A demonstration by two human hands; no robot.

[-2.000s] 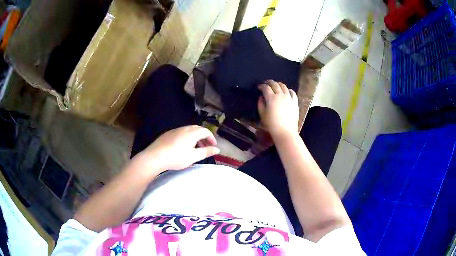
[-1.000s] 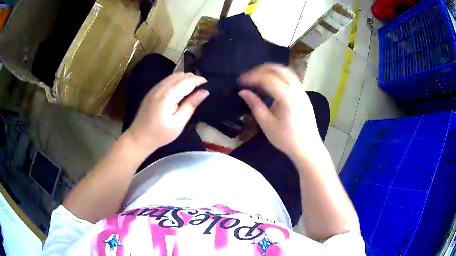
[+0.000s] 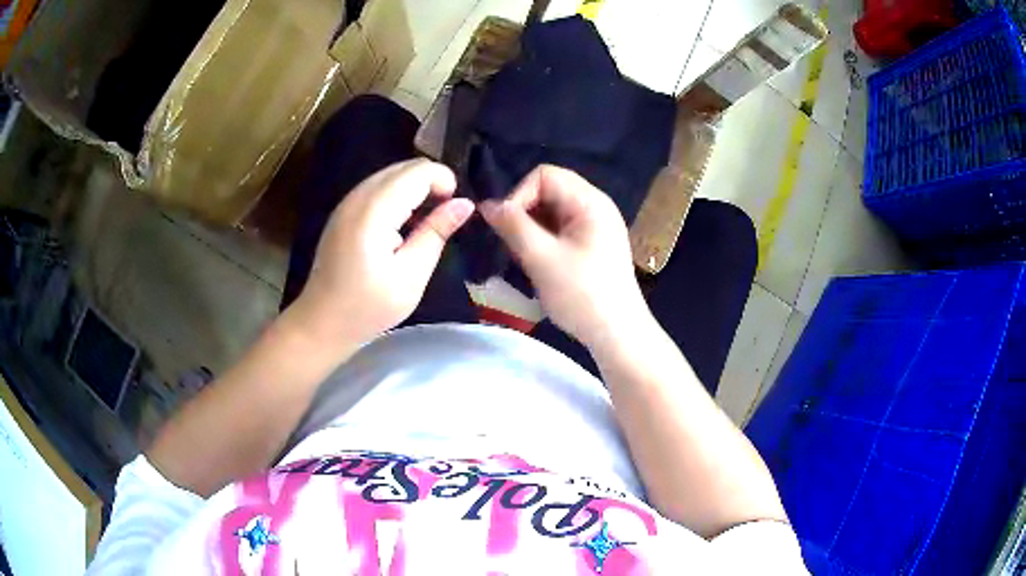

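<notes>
My left hand [image 3: 377, 253] and my right hand [image 3: 568, 248] are close together over my lap, with thumbs and fingertips pinched nearly touching. Between them they hold a black cloth piece [image 3: 484, 250], which hangs below the fingertips and partly shows above them. Its details are too dark to tell, and no zipper can be made out. Just beyond, a flat stack of black cloth [image 3: 579, 107] lies on the wooden stool [image 3: 666, 214].
A large open cardboard carton [image 3: 242, 118] with dark contents stands at the left. A narrow cardboard piece [image 3: 759, 56] sticks out at the stool's far right. A blue grid-walled crate [image 3: 945, 124] and a blue box-like surface [image 3: 900, 394] are at the right. Yellow tape [image 3: 788, 186] marks the tiles.
My right hand has left the cloth stack on the stool and moved in towards my lap. My left hand has risen to meet it, and both now pinch the black piece.
</notes>
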